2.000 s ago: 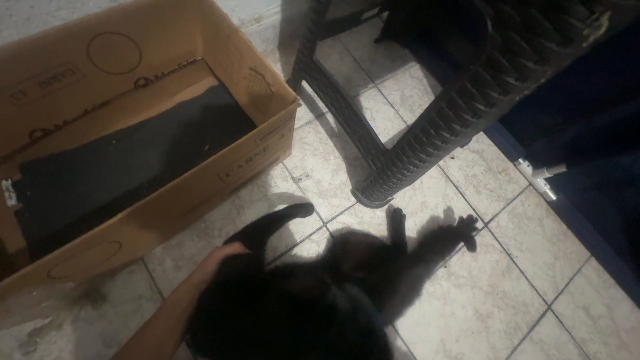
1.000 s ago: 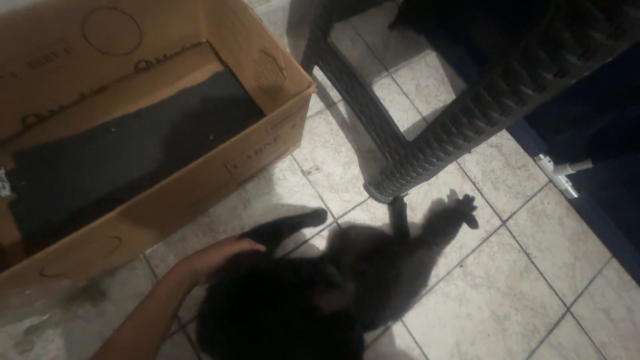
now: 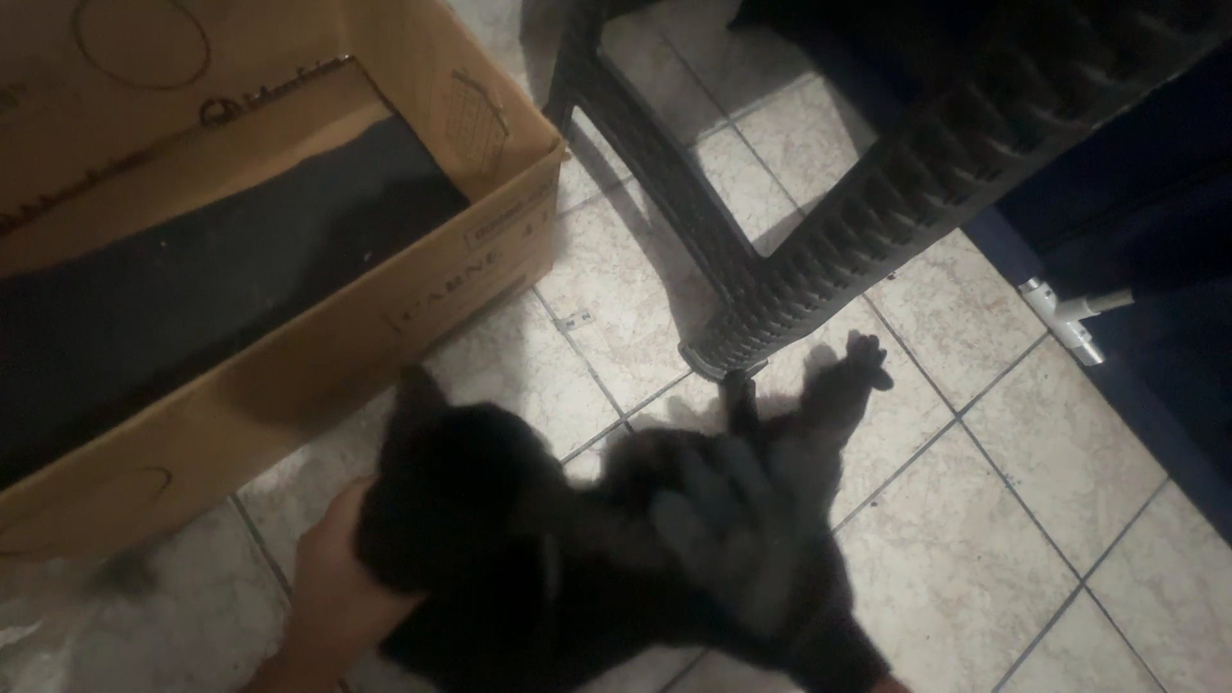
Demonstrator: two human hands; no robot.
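Note:
A black cat [image 3: 481, 558] lies on the tiled floor, with its head and one pointed ear toward the left. My left hand [image 3: 342, 568] is against the left side of the head, and its fingers are hidden behind the dark fur. Over the cat's body is my right hand [image 3: 736, 529], dark and blurred, with its fingers apart and its wrist at the bottom edge. Whether it presses on the fur is hard to tell. One hind paw [image 3: 866, 361] sticks out to the upper right; another leg [image 3: 739, 399] reaches up to the dark chair leg.
At left stands an open cardboard box [image 3: 481, 260] with a dark sheet [image 3: 231, 250] inside. A dark woven-pattern plastic chair leg [image 3: 828, 250] meets the floor just above the cat. Dark blue fabric [image 3: 1136, 212] with a light-coloured pipe fitting [image 3: 1068, 318] borders the tiles at right.
My right hand has come into view over the cat's body. The cat's head and ear now show at my left hand, where an outstretched dark limb or tail lay before.

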